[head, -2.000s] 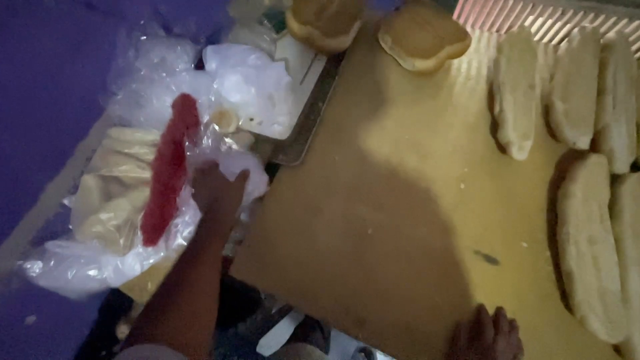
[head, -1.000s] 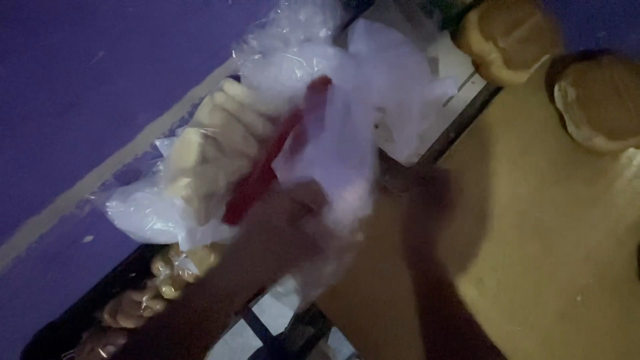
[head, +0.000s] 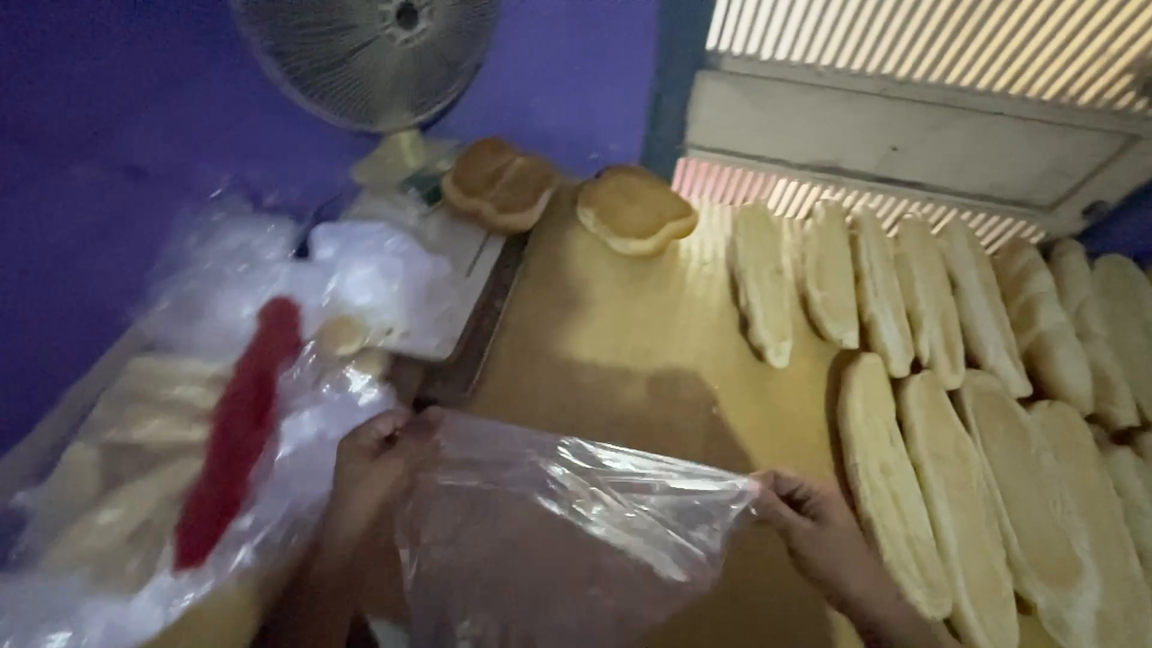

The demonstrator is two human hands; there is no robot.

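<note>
A clear plastic bag (head: 576,531) is stretched between my two hands above the yellowish table. My left hand (head: 382,459) pinches its upper left corner, beside the heap of plastic. The upper right corner is gripped between the thumb and fingers of my right hand (head: 810,522), close to the long bread loaves (head: 891,477). On the left, a long red item (head: 238,432) lies on clear plastic packaging (head: 333,450) around pale bread (head: 135,459). Two rounded brown loaves (head: 499,184) (head: 634,211) sit at the table's far edge.
Long loaves (head: 981,306) stand in rows along the right side of the table (head: 594,360). A fan (head: 369,54) is by the purple wall at the back. A slatted panel (head: 900,135) rises behind the table. A flat white-topped object (head: 450,288) lies left of the table.
Two seconds ago my left hand was on the plastic heap and my right hand at the table's near edge. Now both hold a clear bag spread apart. The view has swung considerably.
</note>
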